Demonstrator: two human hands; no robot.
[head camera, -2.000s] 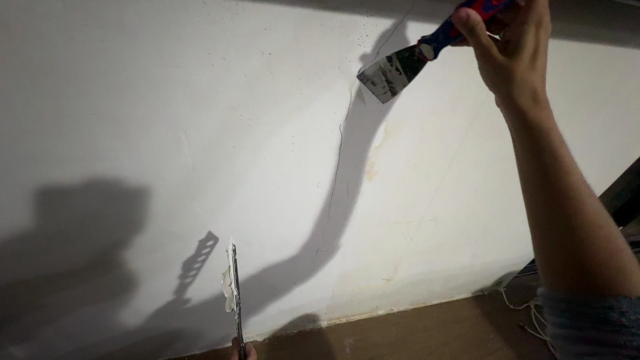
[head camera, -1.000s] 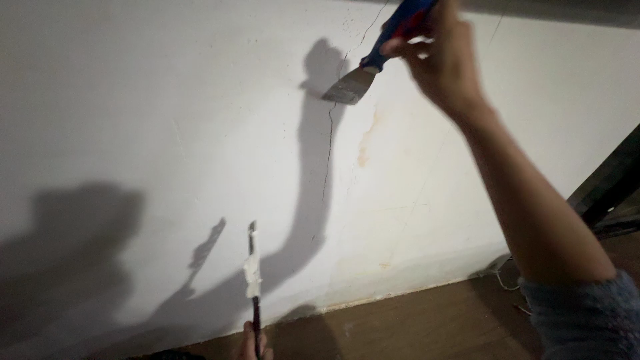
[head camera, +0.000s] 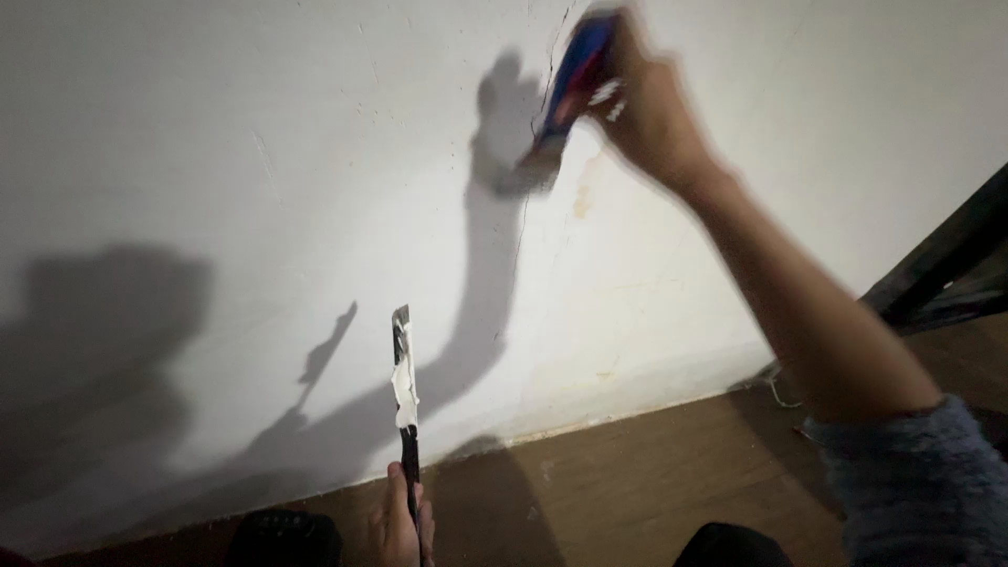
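My right hand (head camera: 642, 106), blurred by motion, grips the blue and red handle of a putty knife (head camera: 583, 71). Its metal blade lies at a crack (head camera: 520, 244) that runs down the white wall (head camera: 378, 197); whether blade and wall touch is hard to tell. Low in the view, my left hand (head camera: 400, 520) is closed around the dark handle of a narrow, flat-bladed tool (head camera: 404, 378). That tool stands nearly upright, seen almost edge-on, with white paste stuck along its blade.
A brown floor (head camera: 630, 465) meets the wall along a slanting edge. Dark beams or legs (head camera: 945, 252) stand at the right, with a thin pale cord (head camera: 780, 394) near the wall's foot. Dark rounded shapes (head camera: 283, 539) show at the bottom. Shadows of arm and tools fall across the wall.
The putty knife in my right hand has moved left and down along the crack. The paste-bearing tool in my left hand shows more of its length, and more of that hand is visible.
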